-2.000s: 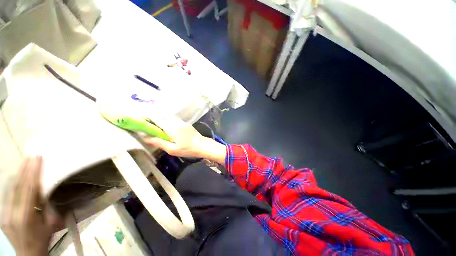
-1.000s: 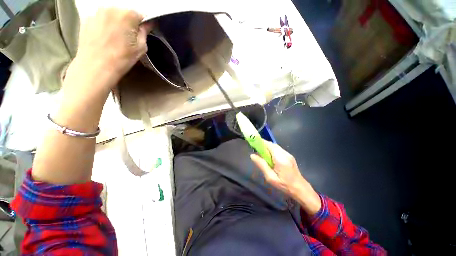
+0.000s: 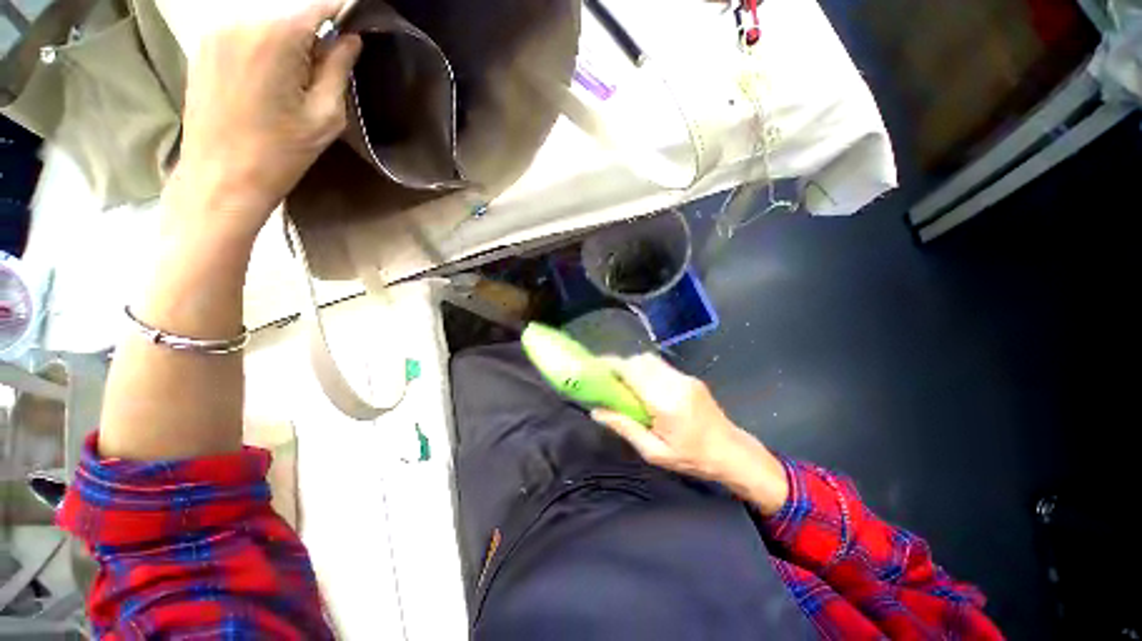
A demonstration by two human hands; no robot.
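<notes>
The beige-taupe tote bag (image 3: 514, 125) lies on the table with its dark open mouth facing me. My left hand (image 3: 269, 107) grips the edge of the inner zip pocket (image 3: 407, 107), at the bag's mouth; the pocket gapes open and its zipper teeth show. My right hand (image 3: 683, 420) holds the green lighter-like tool (image 3: 582, 376) above my lap, away from the bag; its long metal tip cannot be made out. One bag handle (image 3: 332, 369) hangs down over the table's front edge.
A black pen (image 3: 614, 31), a violet stick (image 3: 592, 83) and red-handled nippers (image 3: 749, 21) lie on the table beyond the bag. Another bag (image 3: 119, 107) stands at the left. A round bin (image 3: 639, 257) and blue crate (image 3: 683, 311) are below the edge.
My left hand has come from the bag's outside to its inner pocket, which now gapes wider. My right hand has drawn the green tool back from the bag to over my lap.
</notes>
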